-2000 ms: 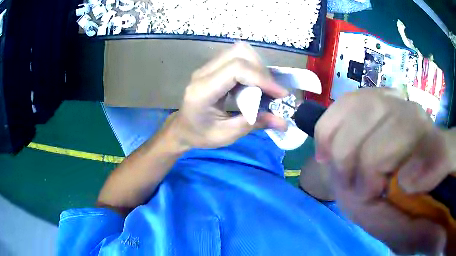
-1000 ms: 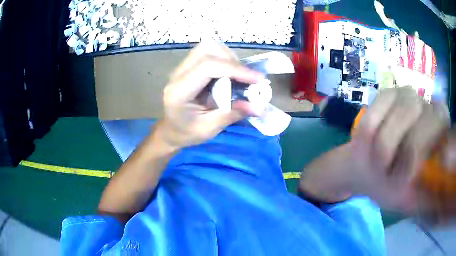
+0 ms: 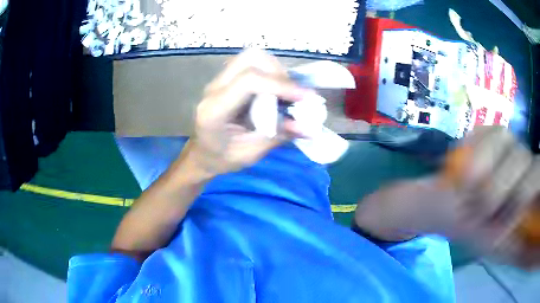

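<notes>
My left hand (image 3: 237, 115) grips a white tripod stick body around its hub end, in front of the chest. Its white legs (image 3: 325, 145) are splayed around the round white leg hub (image 3: 309, 113), which faces right. My right hand (image 3: 497, 189) is blurred at the right and is closed around the orange electric screwdriver (image 3: 453, 163). The driver's dark nose (image 3: 417, 142) points left, apart from the hub and below the screw feeder (image 3: 417, 80). Screws cannot be made out.
A black parts tray (image 3: 237, 54) with small white inserts and larger white fittings lies at the top. Brown cardboard (image 3: 154, 94) is before it. A red base (image 3: 362, 89) holds the feeder, with a red-and-white striped packet (image 3: 494, 89) beside it. Dark trays (image 3: 38, 89) stand at left.
The screwdriver has moved off the hub to the right with my right hand, and is now a little lower and further right than one second ago. My left hand with the product shifted left from its earliest position.
</notes>
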